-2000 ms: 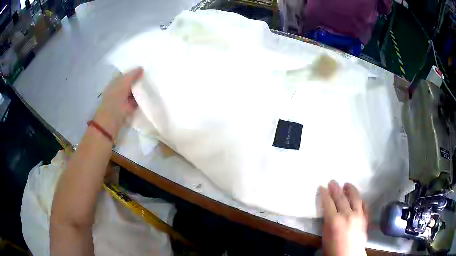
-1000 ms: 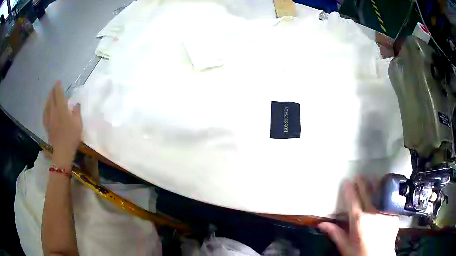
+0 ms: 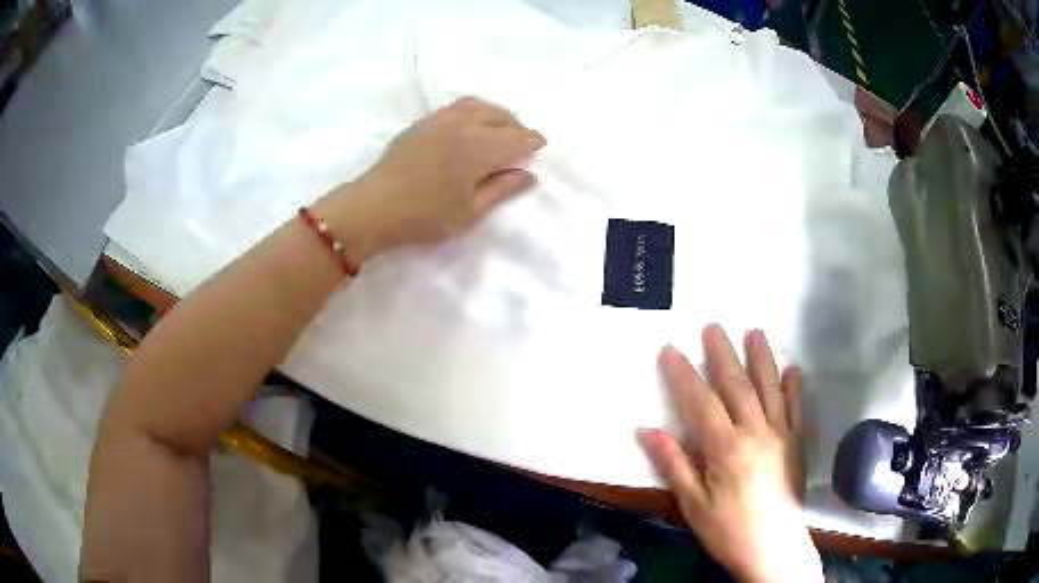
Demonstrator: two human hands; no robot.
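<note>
A large white garment panel (image 3: 547, 342) lies spread over the machine table, with a dark navy neck label (image 3: 638, 264) on it. My left hand (image 3: 467, 165) rests on or just over the cloth, left of the label, fingers pointing right, thumb apart. My right hand (image 3: 735, 427) lies palm down on the cloth below and right of the label, fingers spread. Neither hand visibly grips anything. The overlock machine's presser foot area (image 3: 946, 473) is right of my right hand, brightly lit; no cloth is seen under it.
The olive-grey machine head (image 3: 963, 251) stands at the right. A yellow trolley frame (image 3: 268, 453) with white pieces (image 3: 256, 512) is at lower left. Crumpled white cloth (image 3: 479, 555) is at my lap. A tan card (image 3: 656, 14) shows at the table's far edge.
The panel was pulled and spread flatter. My left hand moved from the panel's left edge to its middle. My right hand moved left, away from the presser foot, onto the cloth.
</note>
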